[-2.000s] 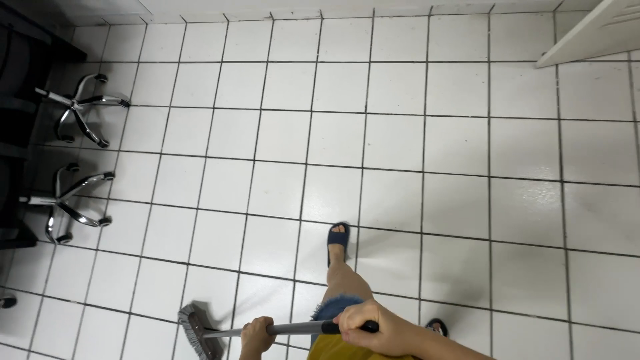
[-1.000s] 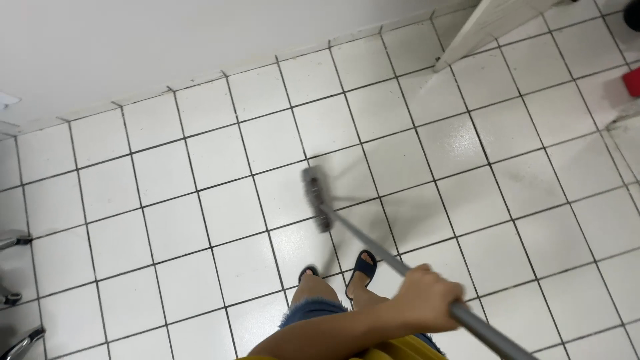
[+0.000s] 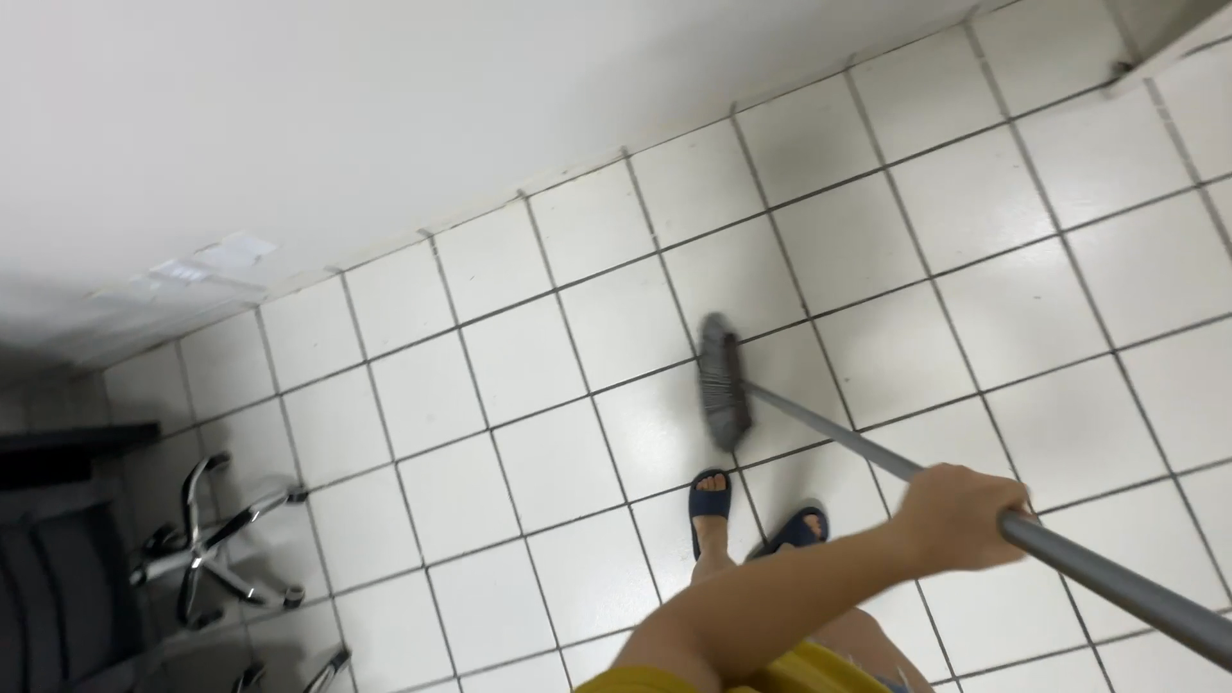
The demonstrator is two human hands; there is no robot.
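Note:
My left hand (image 3: 962,518) is closed around the grey handle of a broom (image 3: 837,430), with the forearm crossing in front of my body from a yellow sleeve. The handle slants from the lower right edge down to the broom head (image 3: 724,382), whose grey bristles look slightly blurred. That head is at the floor just ahead of my feet, which wear dark blue open-toed slides (image 3: 710,500). My right hand is out of view, as is the upper end of the handle.
White floor tiles (image 3: 568,452) with dark joints meet a white wall (image 3: 404,115). An office chair's star base (image 3: 197,558) with casters stands at left, part of another below it. A white panel's edge (image 3: 1169,58) juts in at upper right.
The broom head, at my left two seconds ago, is now in front of my feet. My right hand, on the handle's end then, has left the view. The view has turned.

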